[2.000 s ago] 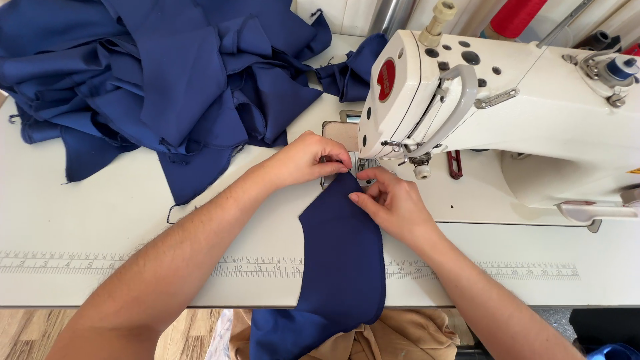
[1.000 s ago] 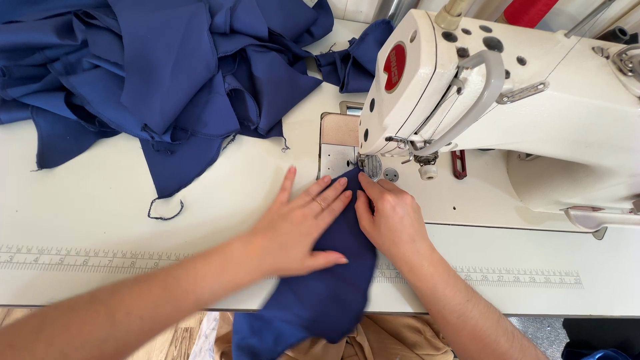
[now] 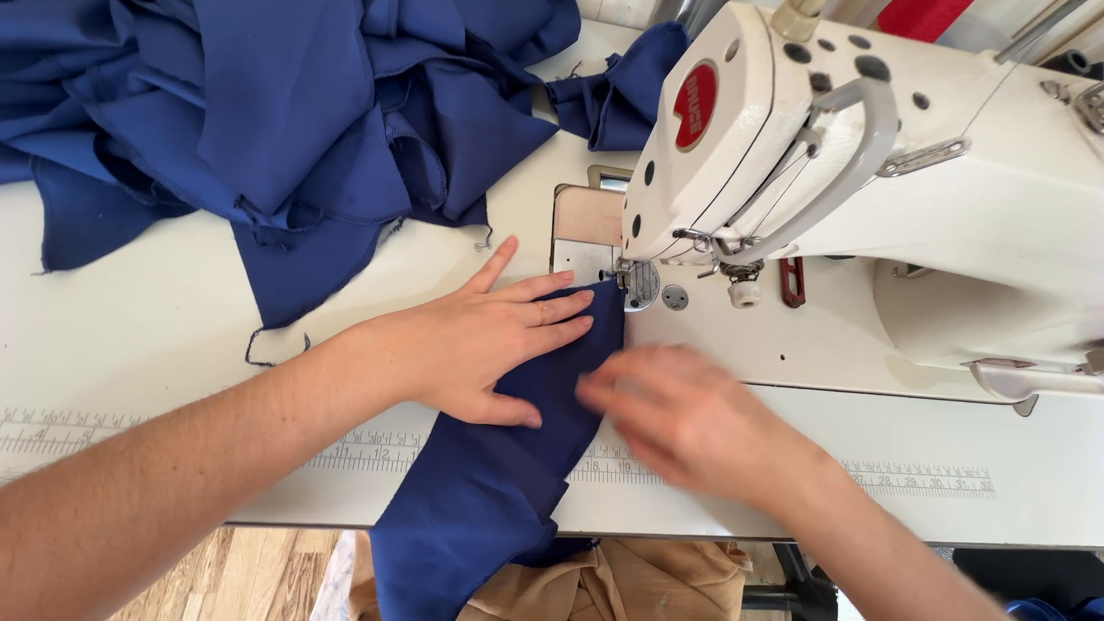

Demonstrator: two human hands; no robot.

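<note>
A long blue fabric piece (image 3: 517,457) runs from the presser foot (image 3: 623,272) of the white sewing machine (image 3: 828,155) over the table's front edge. My left hand (image 3: 483,336) lies flat with fingers spread, its fingertips on the fabric just left of the foot. My right hand (image 3: 690,414), blurred by motion, is at the fabric's right edge below the foot; its fingers are bent, and whether they pinch the cloth is unclear. The top end of the fabric reaches the foot over the needle plate (image 3: 641,286).
A heap of blue fabric pieces (image 3: 285,112) covers the table's back left, with loose threads hanging from it. A smaller blue piece (image 3: 625,90) lies behind the machine head. A printed ruler (image 3: 923,479) runs along the front. Tan cloth (image 3: 604,586) is below the table edge.
My left hand has gone from pinching the fabric's top end to lying flat on it. My right hand has moved from near the foot down toward the front edge. The fabric's top end now meets the foot.
</note>
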